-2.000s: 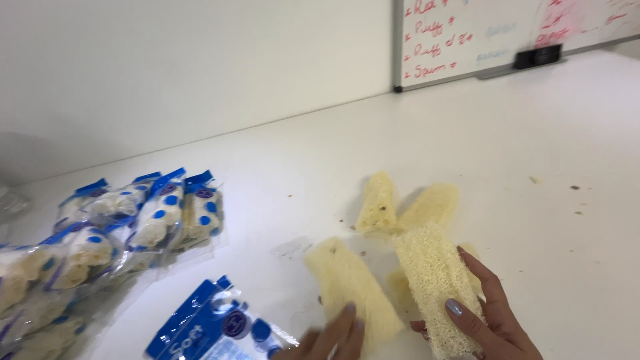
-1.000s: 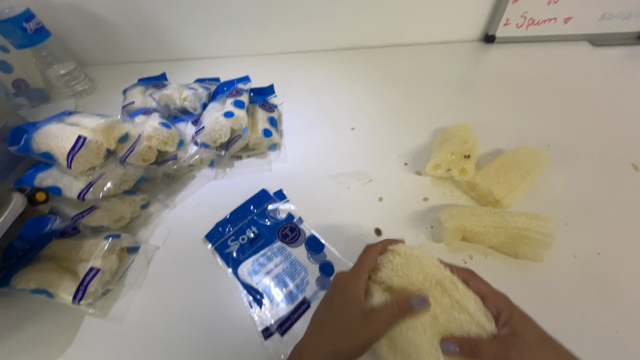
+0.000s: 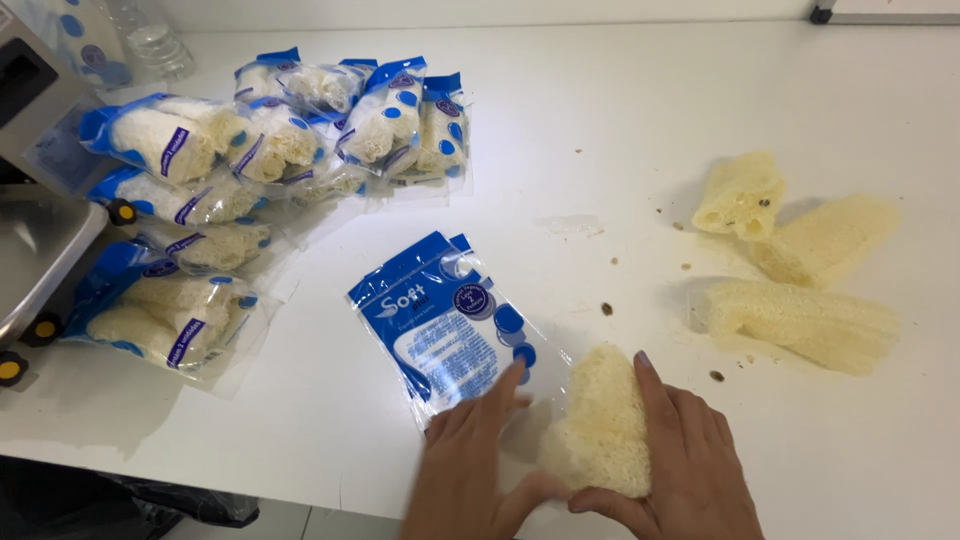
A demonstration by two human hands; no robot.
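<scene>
A piece of loofah sponge (image 3: 606, 427) rests on the white table near its front edge. My right hand (image 3: 686, 450) grips its right side and lower end between thumb and fingers. My left hand (image 3: 487, 450) is spread just left of the loofah, its fingertips over the lower right corner of the flat blue-and-clear plastic bags (image 3: 442, 322); whether they touch the bags I cannot tell. More loofah pieces lie to the right: one short (image 3: 742, 195), one slanted (image 3: 832, 236), and one lengthwise (image 3: 802, 322).
Several bags packed with loofahs (image 3: 180, 142) are heaped at the left. A scale with a metal pan (image 3: 41, 247) stands at the far left, with a plastic bottle (image 3: 157, 45) behind. Dark seeds (image 3: 607, 308) dot the table. A black bag (image 3: 112, 495) hangs below the front edge.
My left hand has come off the loofah that both hands held a second ago and moved left to the flat bags. The loofah is now down on the table under my right hand.
</scene>
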